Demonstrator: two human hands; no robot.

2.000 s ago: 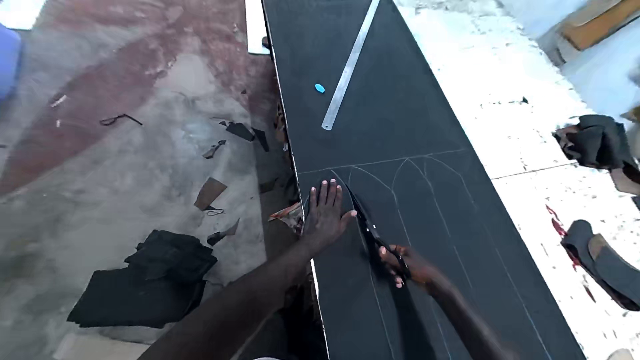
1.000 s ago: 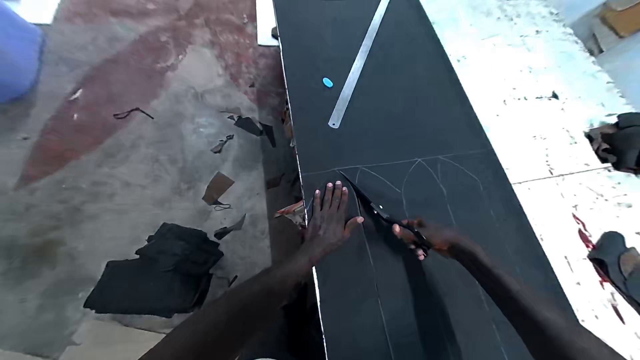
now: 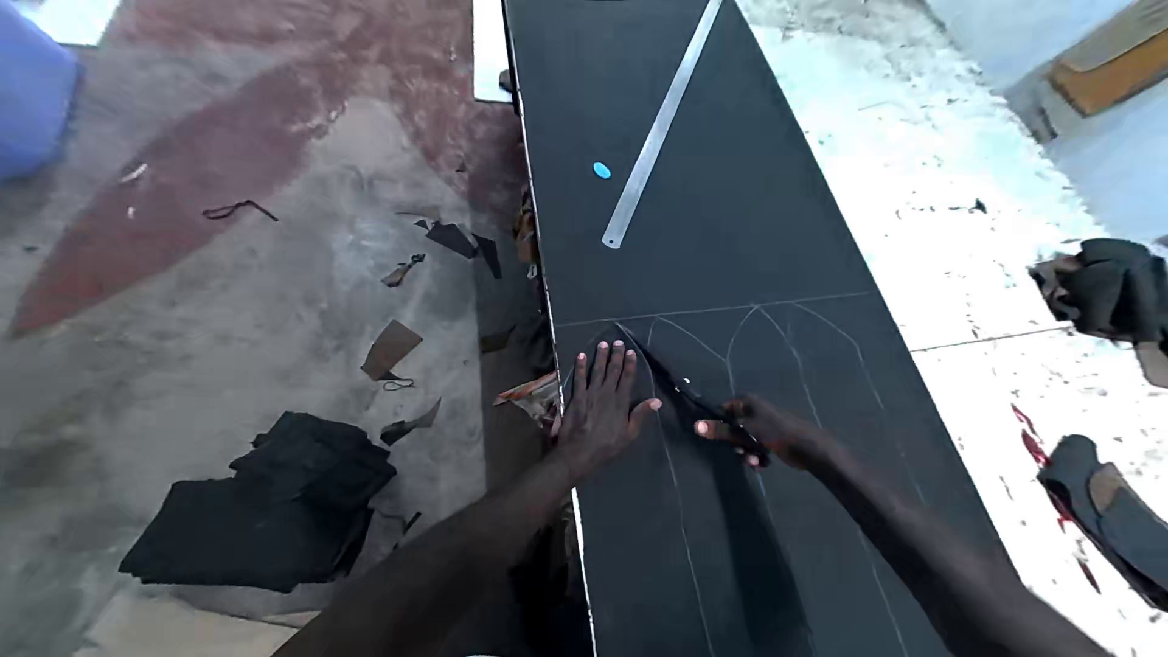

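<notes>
Black cloth [image 3: 712, 219] lies along the table, marked with a pale cross line and several curved chalk outlines. My left hand [image 3: 602, 401] rests flat on it near the left edge, fingers slightly spread, holding nothing. In my right hand [image 3: 748, 433] are black-handled scissors [image 3: 671, 379]; their blades point up and left, with the tips near the cross line, just beyond my left fingertips. Whether the blades are parted cannot be made out. Farther up lie a metal ruler [image 3: 659, 132], set at a slant, and a small blue oval piece [image 3: 601, 171], possibly tailor's chalk.
Folded black cloth [image 3: 265, 511] and dark scraps [image 3: 392, 349] lie on the floor at left, below a blue container [image 3: 32, 96]. On the white surface [image 3: 967, 274] at right are a dark cloth bundle [image 3: 1118, 287] and dark cut pieces [image 3: 1109, 511].
My left hand stays flat near the cloth's left edge. My right hand still holds the scissors, whose tips remain near the cross line. The ruler and blue piece have not moved on the cloth.
</notes>
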